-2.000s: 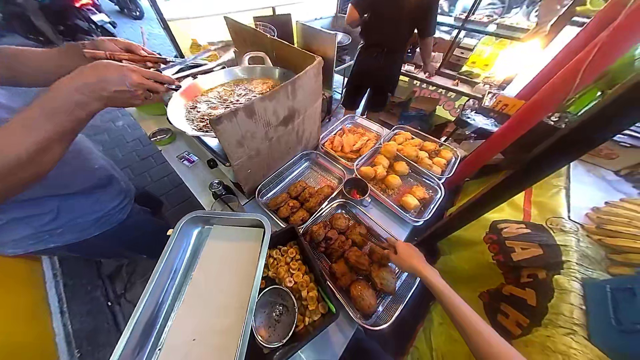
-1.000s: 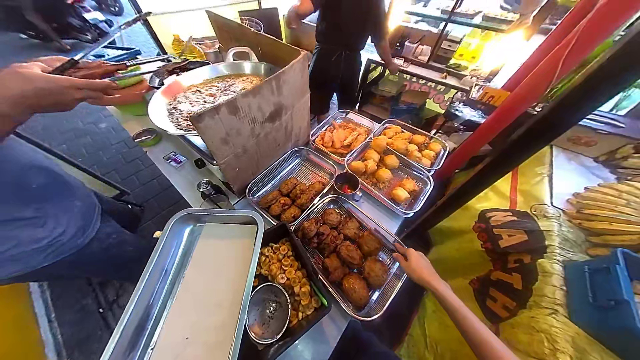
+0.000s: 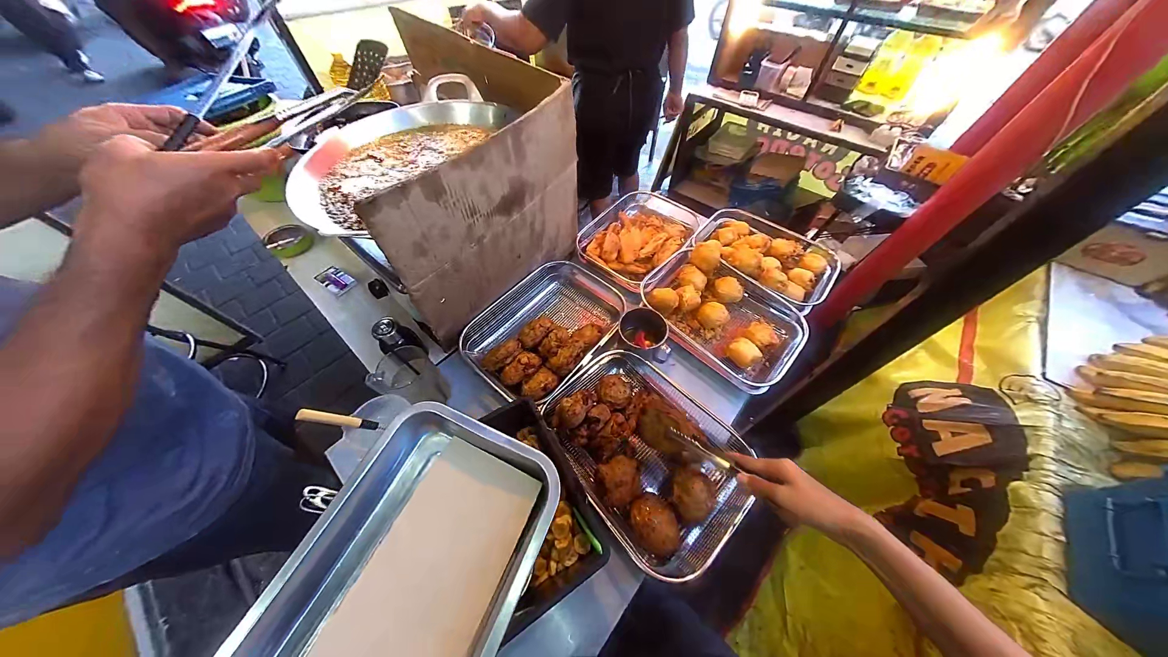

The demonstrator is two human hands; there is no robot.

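My right hand [image 3: 776, 484] reaches in from the lower right and holds metal tongs [image 3: 701, 447] over a perforated metal tray [image 3: 723, 534] of dark brown fritters. The tong tips are at a blurred fritter [image 3: 664, 422]; whether they grip it is unclear. Beyond this tray, another holds smaller brown fritters [image 3: 522, 368], with a metal cup [image 3: 644, 330] of dark liquid and red bits beside it. Round golden fried balls [image 3: 712, 315] and orange fried pieces [image 3: 634, 242] lie in trays farther back. My left hand is not in view.
At left, a co-worker's hands [image 3: 164, 173] hold long-handled utensils near a wide pan of bubbling oil [image 3: 392, 169], behind a cardboard screen [image 3: 484, 219]. A deep metal tray [image 3: 538, 456] of pale batter stands near. Another person [image 3: 620, 73] stands behind. A dark post [image 3: 949, 283] slants at right.
My right hand was at the fritter tray's right edge; the tongs now show plainly over the fritters. The co-worker's hands have shifted, with a long utensil now raised. A wooden-handled tool now shows beside the batter tray.
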